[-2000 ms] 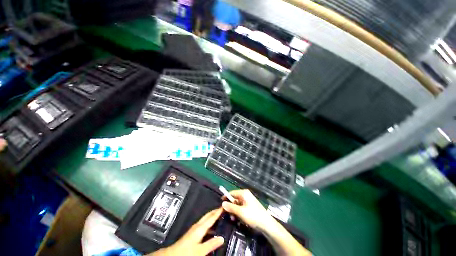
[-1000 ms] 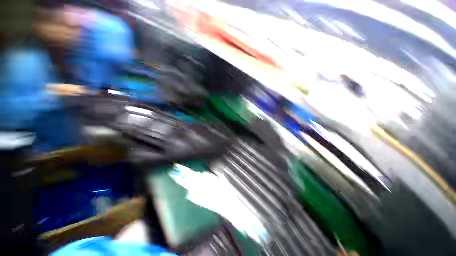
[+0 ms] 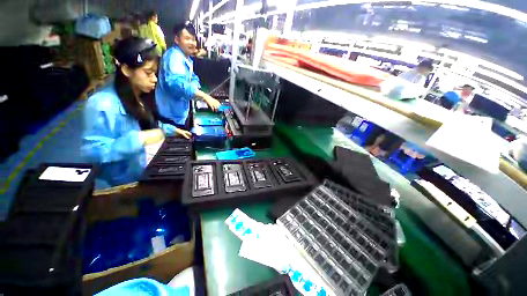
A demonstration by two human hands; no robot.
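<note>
Neither of my hands shows in the head view. Nearest in front of me, a black foam tray [image 3: 254,198] holds several open phones side by side, one of them a phone [image 3: 203,180] at its left end. White sticker sheets [image 3: 263,245] with blue shapes lie fanned out on the green bench. A clear blister tray [image 3: 332,231] with many pockets lies to their right, partly over dark trays. The corner of another black foam tray [image 3: 268,289] shows at the bottom edge.
An open carton [image 3: 138,276] with blue plastic bags stands left of the bench. Stacked black trays [image 3: 43,231] are at the far left. Two people in blue smocks work beyond the carton. A long shelf [image 3: 346,95] runs above the bench's right side.
My view has swung left and up, past a blurred frame. Both hands, seen earlier over a phone in the near foam tray, are now out of the picture. The carton and coworkers now show clearly.
</note>
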